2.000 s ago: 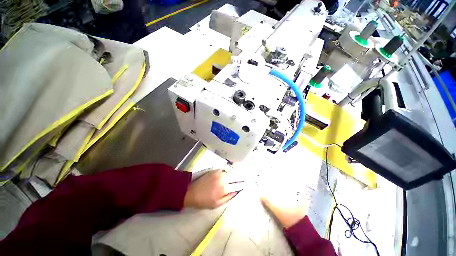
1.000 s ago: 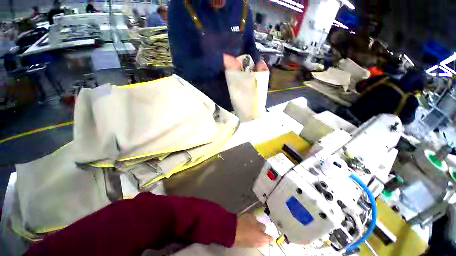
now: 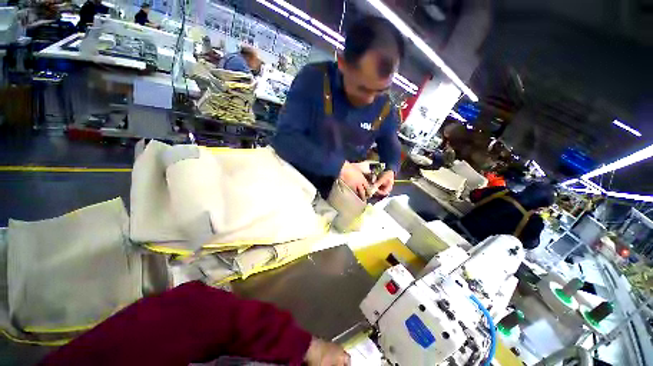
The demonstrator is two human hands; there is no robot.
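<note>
My left hand [image 3: 328,353], in a dark red sleeve, is at the bottom edge, left of the sewing machine head. Its fingers are cut off by the edge, so its grip is hidden. My right hand is out of the picture. The white sewing machine [image 3: 402,312] has a red switch and a blue label. Beige bag pieces with yellow edges [image 3: 243,196] lie piled left of the machine, beyond my sleeve. Another beige piece [image 3: 75,268] lies at the far left. The cloth under the machine is not visible.
A person in dark blue [image 3: 308,121] stands across the table, both hands on a beige bag. The dark metal plate [image 3: 308,286] lies between pile and machine. Thread cones [image 3: 571,289] stand right of the machine. Another person [image 3: 505,214] bends beyond it.
The view has swung up and left, bringing in the person opposite and the workshop. My right hand and the cloth under the machine have left the picture. My left hand is now at the bottom edge.
</note>
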